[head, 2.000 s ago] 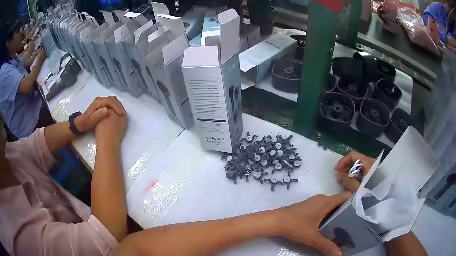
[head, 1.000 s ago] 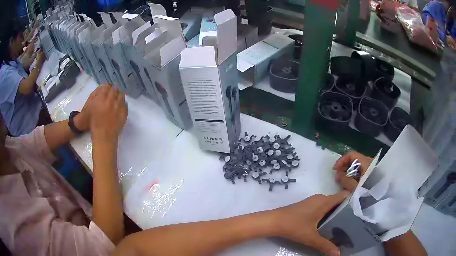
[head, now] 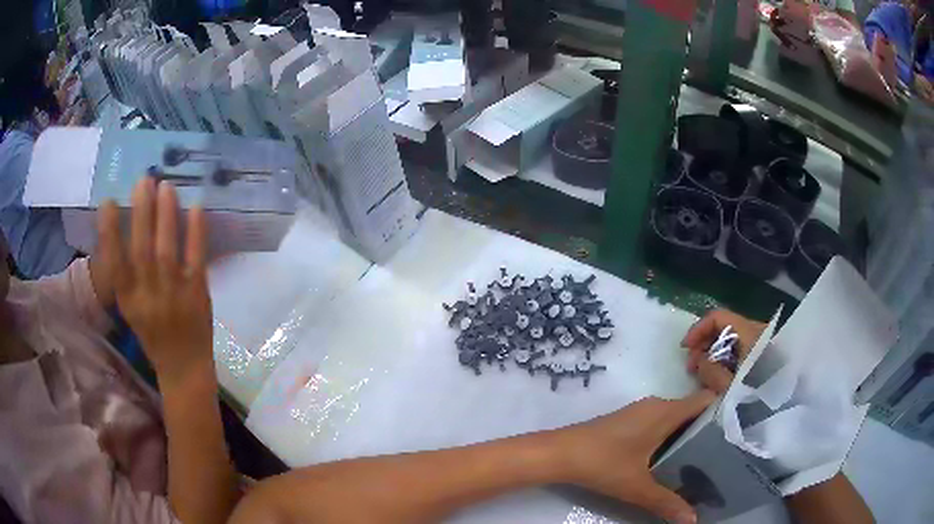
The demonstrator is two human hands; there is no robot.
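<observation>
An open pale blue-grey retail box (head: 717, 473) stands tilted at the lower right, its white flaps up and a crumpled white liner (head: 799, 415) in its mouth. My left hand (head: 640, 455) reaches across from the lower left and grips the box's near side. My right hand (head: 712, 343) is behind the box, partly hidden by it, its fingers closed on a small white looped cable (head: 725, 346). A pile of small dark branched pieces (head: 533, 322) lies on the white table, left of my right hand.
A neighbour's hand (head: 159, 266) is at a tipped retail box (head: 210, 189) on the left. A row of open boxes (head: 348, 174) stands behind. Black cup-like parts (head: 763, 230) sit behind the green post (head: 643, 133). An open carton (head: 533, 123) lies on the rear shelf.
The front box of the row has moved left and tipped over beside the neighbour's hand. The neighbour's hands have parted. My hands and my box have hardly moved.
</observation>
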